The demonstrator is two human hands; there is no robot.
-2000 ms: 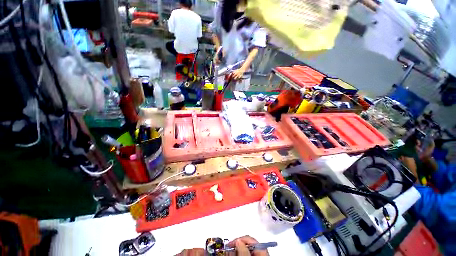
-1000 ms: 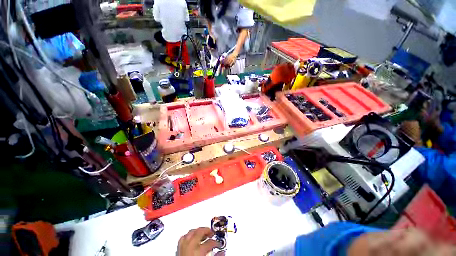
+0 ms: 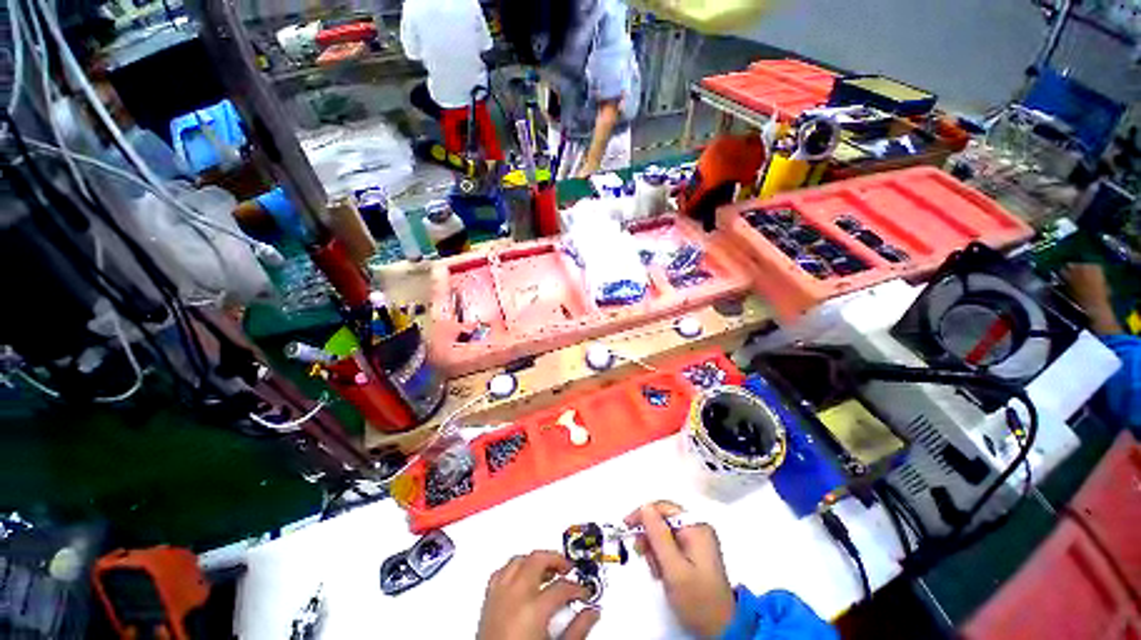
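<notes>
A small dark device (image 3: 586, 543) with a round part and shiny bits is held over the white sheet at the bottom centre. My left hand (image 3: 532, 598) grips its lower left side, at a pale round part. My right hand (image 3: 683, 565) is at its right side, fingers closed on a thin silver tool (image 3: 636, 530) whose tip is at the device. The tool's exact kind cannot be told. A silver and black housing (image 3: 417, 563) lies alone left of my hands.
A narrow red parts tray (image 3: 526, 470) lies behind the hands. A stained white pot (image 3: 736, 473), a blue stand (image 3: 811, 480) and a vented grey box (image 3: 932, 431) stand right. An orange meter (image 3: 150, 588) and electric screwdriver (image 3: 307, 615) lie left. People are beyond.
My right hand, seen only as a blurred arm at the right one second ago, is now at the device with a thin tool. My left hand still holds the device. The camera view has shifted.
</notes>
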